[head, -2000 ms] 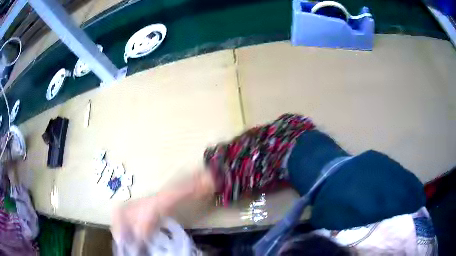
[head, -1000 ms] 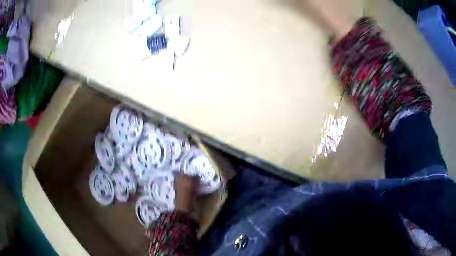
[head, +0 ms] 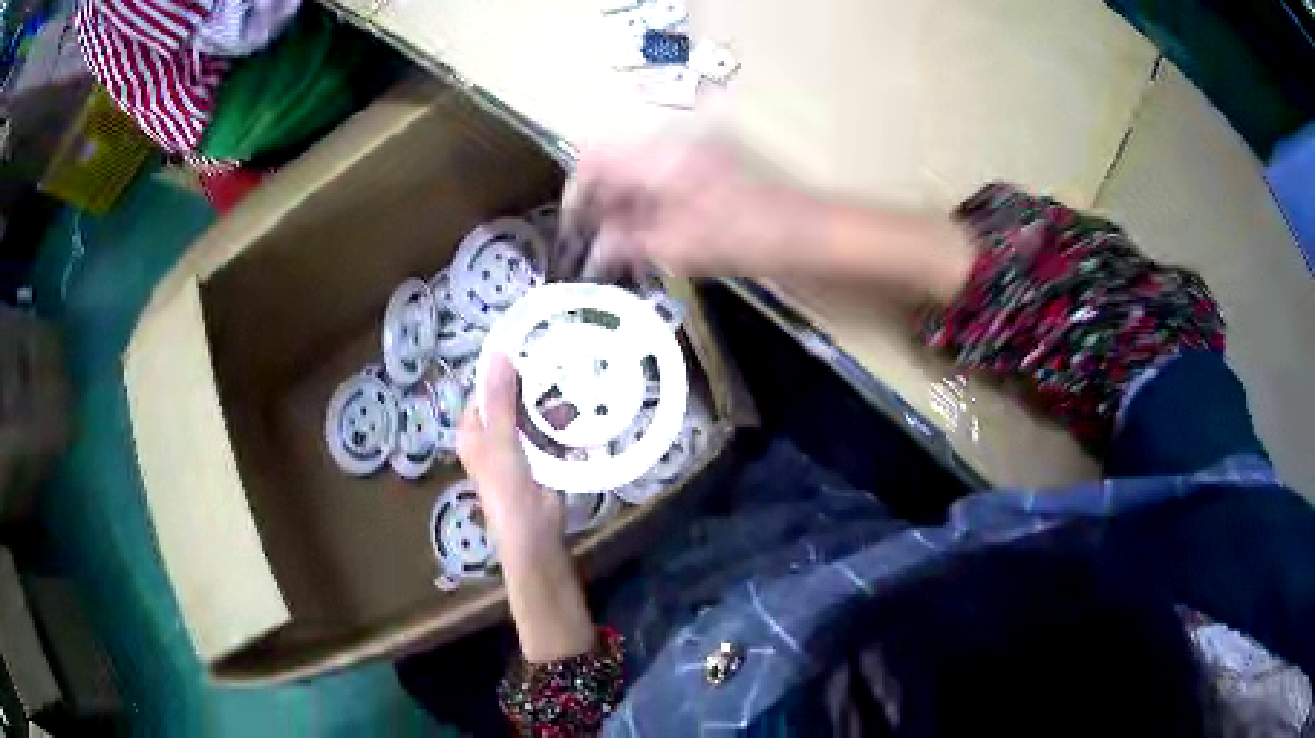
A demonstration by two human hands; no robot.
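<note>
My left hand holds a large white slotted disc by its left side, thumb on its face, above the open carton. The disc's face with curved slots and small centre holes is turned up to me. My right hand is blurred, just above the disc, over the carton's edge near the bench. Its fingertips point down-left; whether they hold something cannot be told. More white discs lie in the carton. A small dark-blue piece lies among small white pieces on the bench.
The cardboard-covered bench runs along the upper right, its edge beside the carton. Another person's red-and-white striped sleeve and green cloth are at upper left. A blue object is cut off at the right edge.
My left hand has come up from among the discs with one disc. My right hand has moved from over the bench to above the carton's edge. The camera view has shifted.
</note>
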